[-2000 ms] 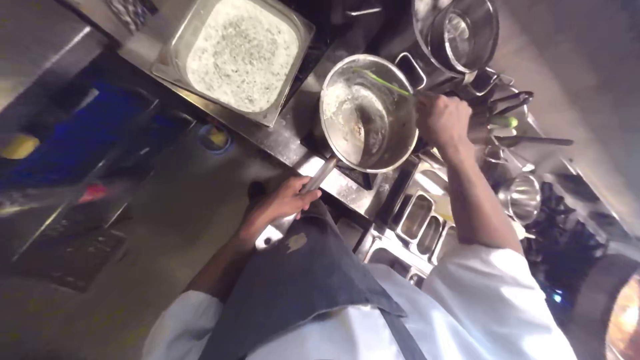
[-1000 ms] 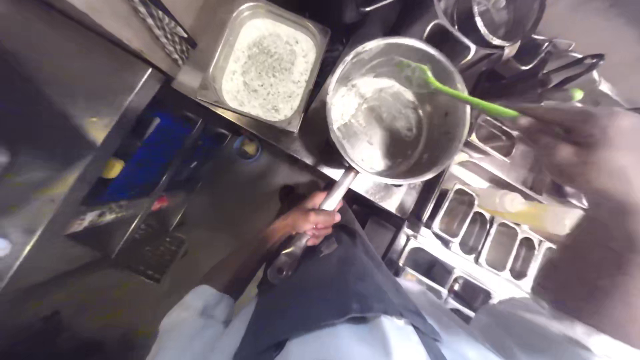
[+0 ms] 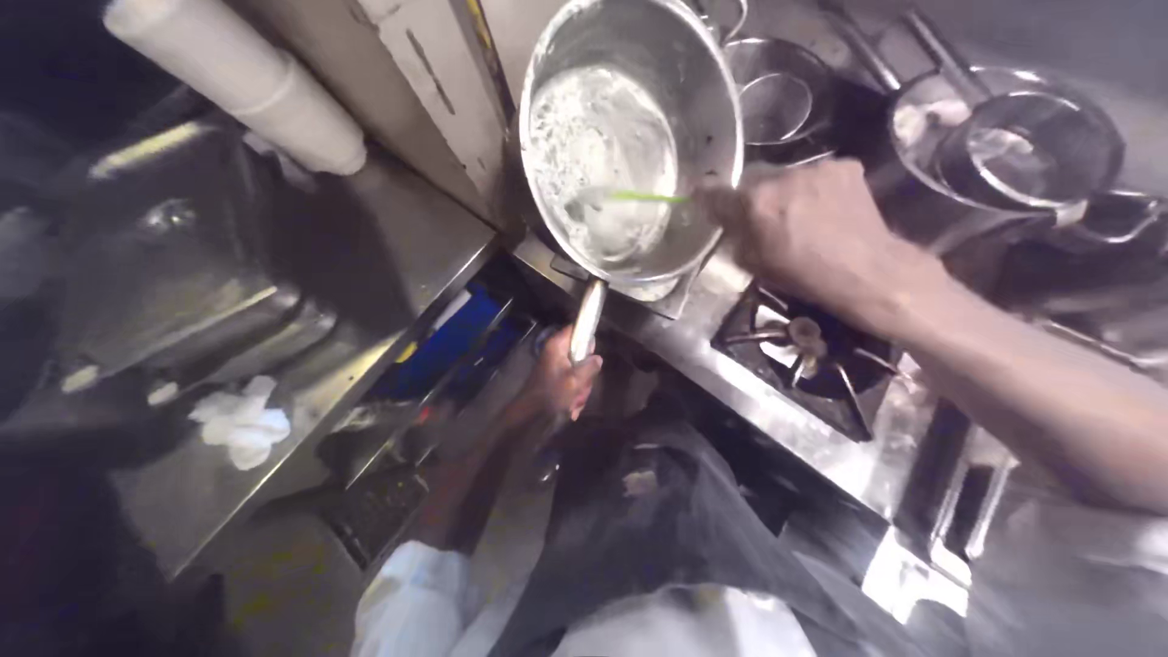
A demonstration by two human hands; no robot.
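A metal saucepan (image 3: pixel 707 109) with white residue on its inner walls and base is tilted at the upper middle. My left hand (image 3: pixel 568 374) is closed around the saucepan's handle (image 3: pixel 589 319) below it. My right hand (image 3: pixel 803 219) grips a green spatula (image 3: pixel 643 196), whose blurred head lies inside the pan against the whitish bottom. The apron hangs below the pan. What the residue is, I cannot tell.
A gas burner (image 3: pixel 803 338) with its grate is right of the saucepan. Stacked pans (image 3: pixel 1031 146) and a pot (image 3: pixel 776 91) stand behind. At left are a steel counter (image 3: pixel 438 237), a white roll (image 3: pixel 246 82) and a crumpled white cloth or paper (image 3: pixel 242 422).
The view has swung to the left side of the kitchen. The pan of white mixture is out of sight. The saucepan is tilted more, and the spatula reaches further across its inside.
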